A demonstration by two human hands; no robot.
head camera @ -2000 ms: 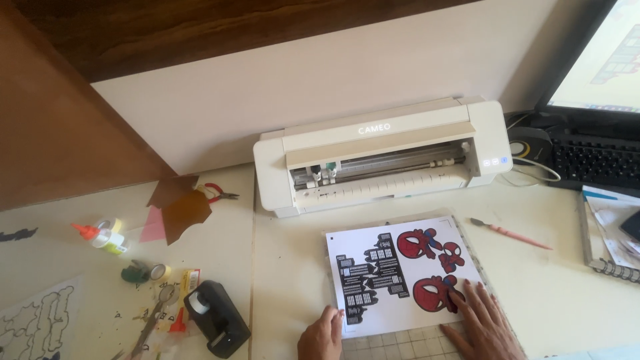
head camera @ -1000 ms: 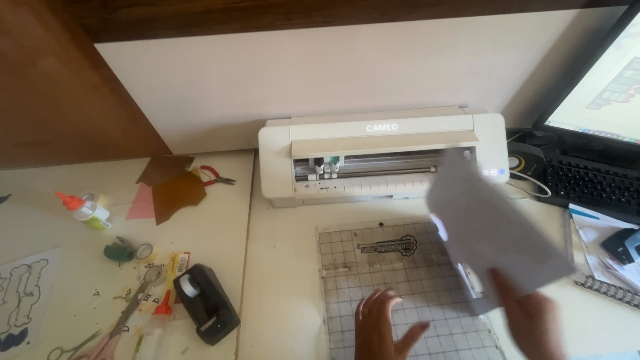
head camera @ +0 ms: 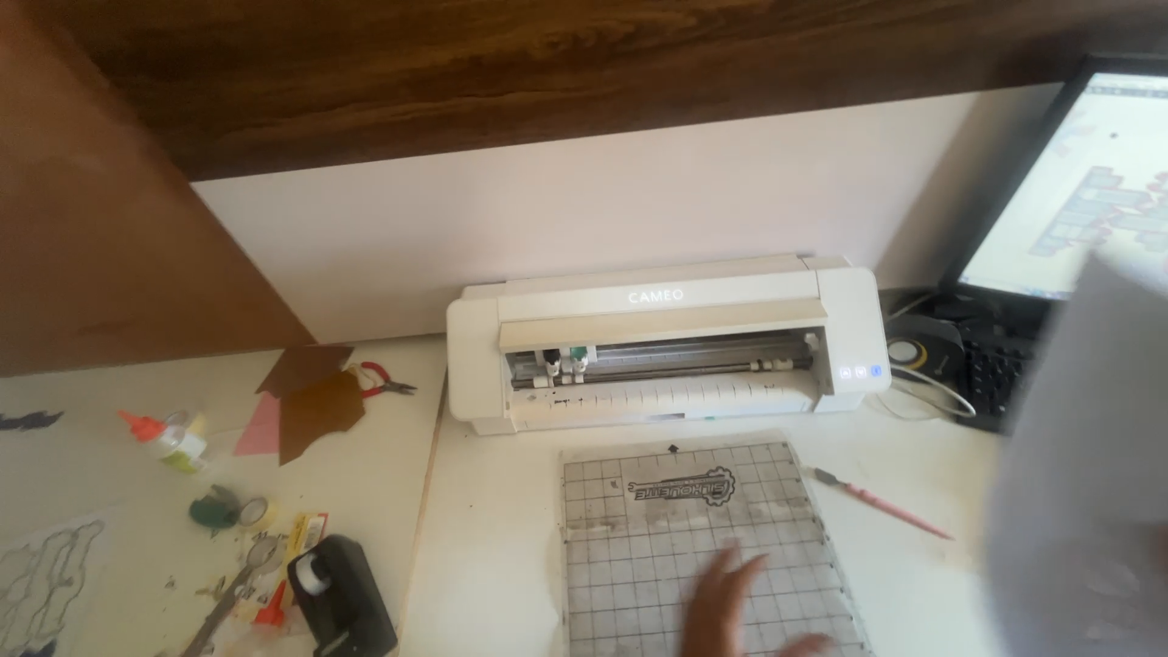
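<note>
A gridded cutting mat (head camera: 620,566) lies on the white table in front of a white Cameo cutting machine (head camera: 666,347). My left hand (head camera: 730,607), blurred, is over the lower part of the mat, its fingers apart and nothing in it. At the right edge a blurred white sheet of paper (head camera: 1077,474) is raised, its face tilted. Only a sliver of my right hand (head camera: 1161,538) seems to show at the frame's edge against the sheet, so its grip is mostly hidden. A pink-handled brush-like tool (head camera: 890,511) lies right of the mat.
A black tape dispenser (head camera: 351,602), a glue bottle (head camera: 173,443), red-handled pliers (head camera: 383,381), brown scraps (head camera: 319,411) and a pink scrap (head camera: 258,427) lie at left. At right stand a monitor (head camera: 1049,210) and a black keyboard (head camera: 990,374).
The printed sheet lay on the mat two seconds ago under both hands; it was then lifted, baring the mat. Since one second ago, the sheet and my right hand have moved farther right.
</note>
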